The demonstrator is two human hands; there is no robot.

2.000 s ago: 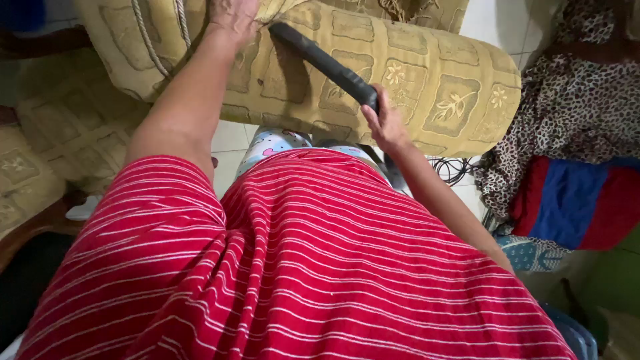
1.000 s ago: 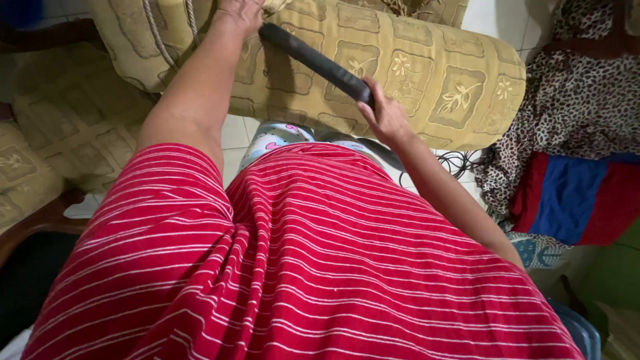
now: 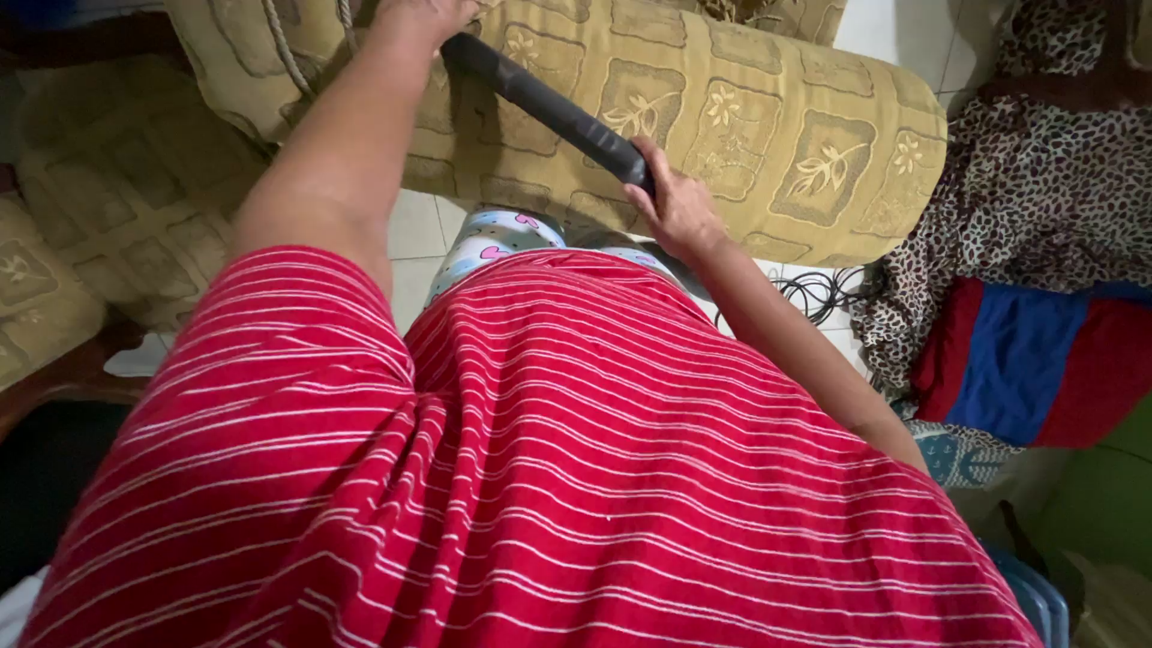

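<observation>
A black tube [image 3: 558,108] lies slantwise over a beige patterned cushion [image 3: 823,162] with leaf and flower motifs. My right hand [image 3: 679,202] is closed around the tube's lower right end, thumb and fingers wrapping it. The tube's upper left end is close beside my left hand [image 3: 427,18], which is at the top edge of the view and partly cut off. That hand touches the cushion's upper side; whether its fingers grip the fabric cannot be told. A twisted grey cord [image 3: 288,54] hangs over the cushion left of my left forearm.
Black cables [image 3: 814,292] lie coiled on the white tile floor [image 3: 416,225] below the cushion. To the right are leopard-print cloth [image 3: 1062,193] and a red and blue cloth [image 3: 1017,360]. More patterned cushions [image 3: 135,198] and a wooden furniture frame [image 3: 67,373] stand at left.
The black tube and my right hand have moved slightly to the left across the cushion. My right hand keeps its hold, and my left hand stays at the cushion's top.
</observation>
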